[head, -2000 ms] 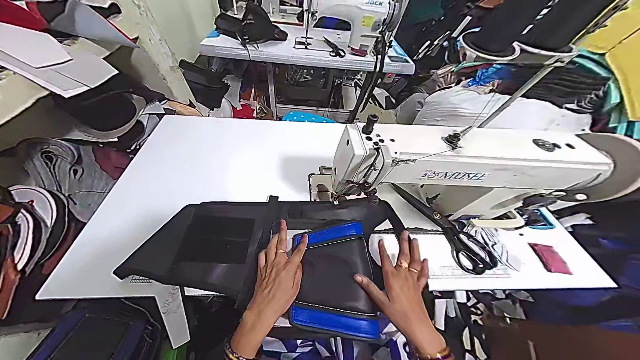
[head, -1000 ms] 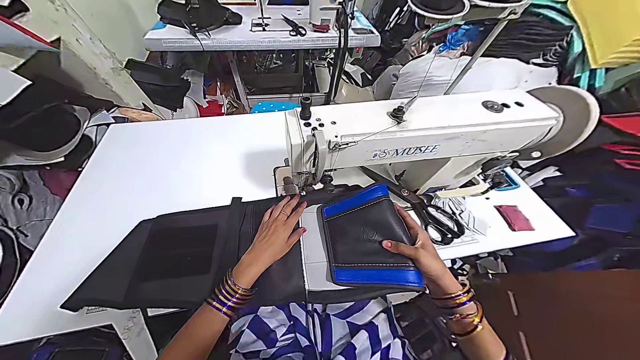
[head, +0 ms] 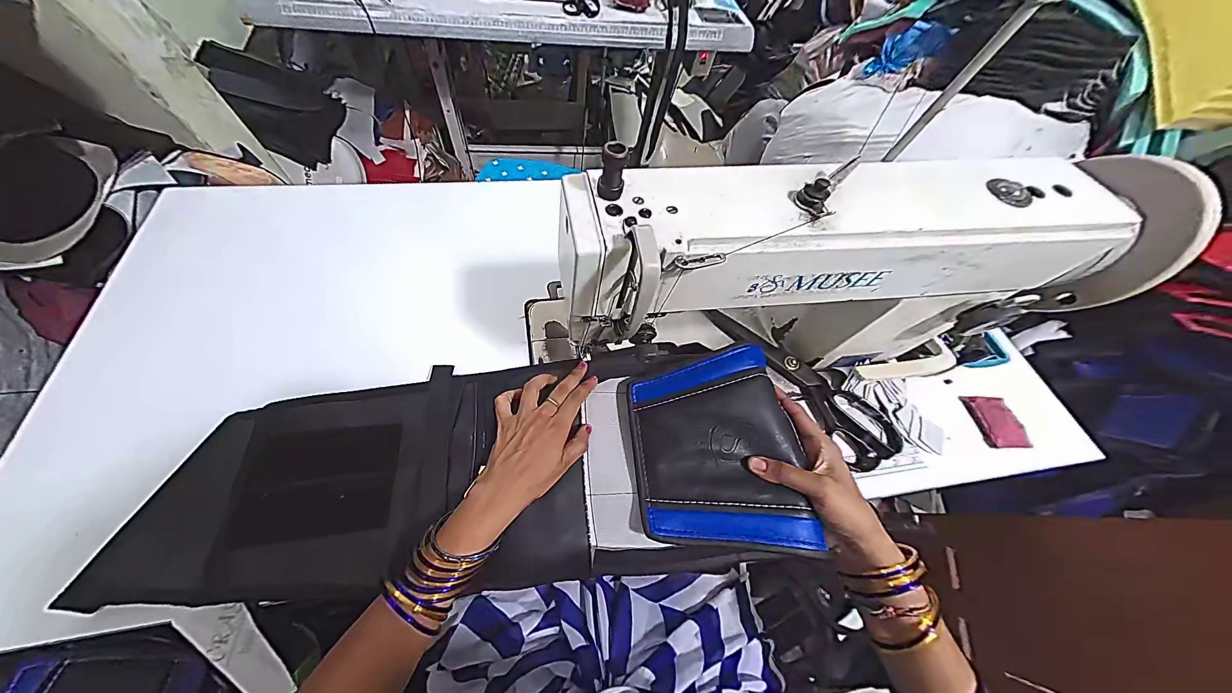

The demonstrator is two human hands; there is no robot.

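A white industrial sewing machine [head: 847,250] stands on the white table, its needle area just beyond my left fingertips. My left hand [head: 534,438] lies on the black fabric piece [head: 318,481], fingers spread near the presser foot. My right hand [head: 818,472] grips the right side of a black panel with blue bands [head: 717,448], thumb on top and fingers behind. This panel is slightly raised and tilted over a light grey strip [head: 611,462] of the work. Part of the black material under the panel is hidden.
Black-handled scissors [head: 857,423] lie beneath the machine arm, beside white scraps and a dark red fabric piece [head: 996,422]. A second table [head: 500,29] stands behind. White sacks [head: 924,120] and piled materials border the far right. A blue-trimmed black item [head: 115,659] is at lower left.
Both hands lay on the work at first, the right one with fingers spread. Now my right hand grips the blue-banded panel at its right side, and the grey strip beside it shows. The view has shifted.
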